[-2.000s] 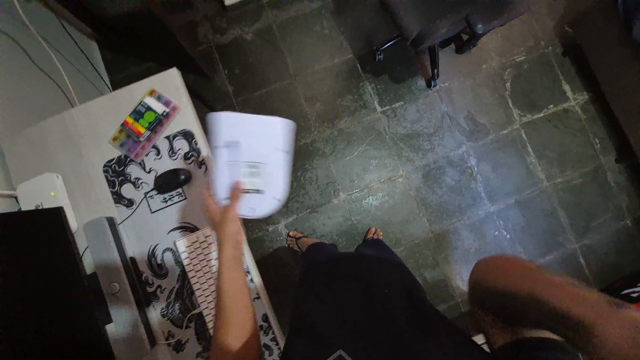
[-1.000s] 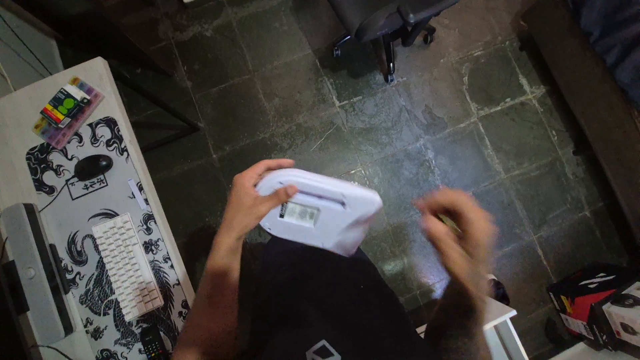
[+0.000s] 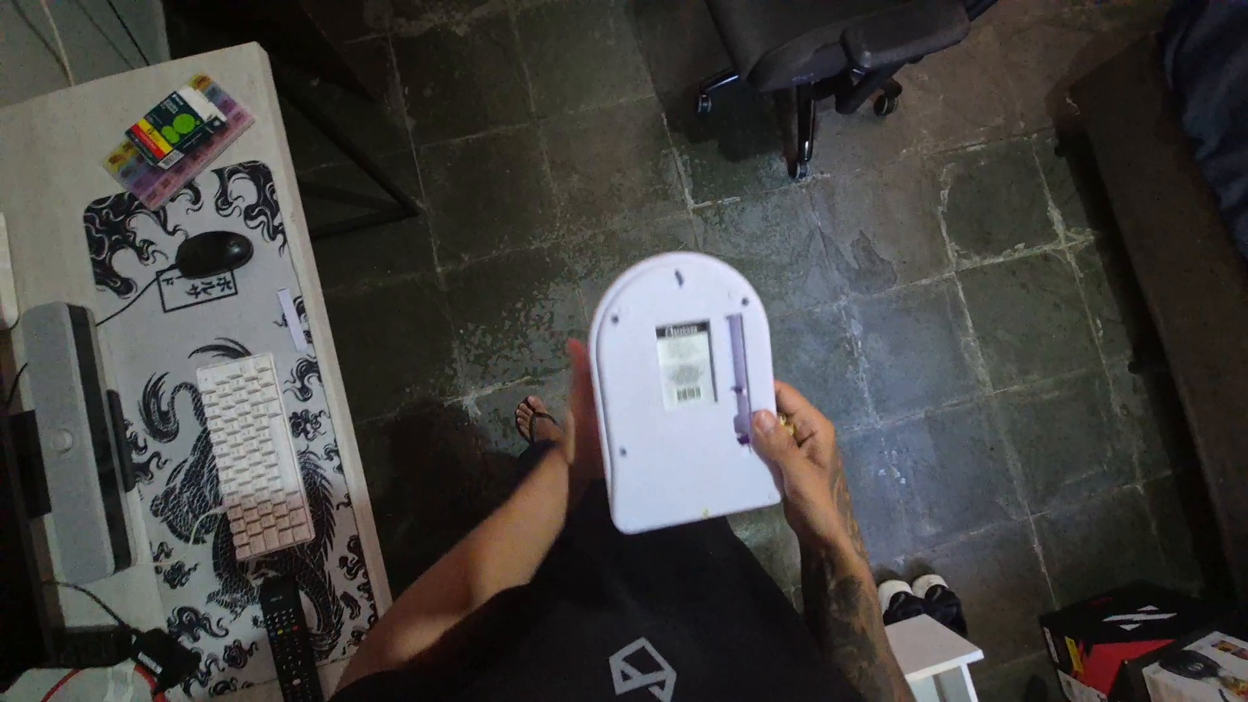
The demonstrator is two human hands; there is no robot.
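Observation:
A white plastic device (image 3: 663,458) with one rounded end, screw holes, a printed label and a long slot is held up before my body, its underside facing me. My left hand (image 3: 582,409) grips its left edge, mostly hidden behind it. My right hand (image 3: 795,439) holds the right edge, thumb on the slot's lower end and fingers behind; a small yellowish thing shows by those fingers, too small to tell.
The desk (image 3: 322,429) at left bears a white keyboard (image 3: 255,453), black mouse (image 3: 214,254), grey soundbar (image 3: 73,439), remote control (image 3: 288,634) and coloured case (image 3: 234,117). An office chair (image 3: 848,49) stands ahead; a white stool (image 3: 931,643) and boxes (image 3: 1111,634) are lower right.
The white device was in my left hand alone beside the desk, then in front of me. It has turned more upright, and my right hand, apart from it one second ago, has closed on its right edge.

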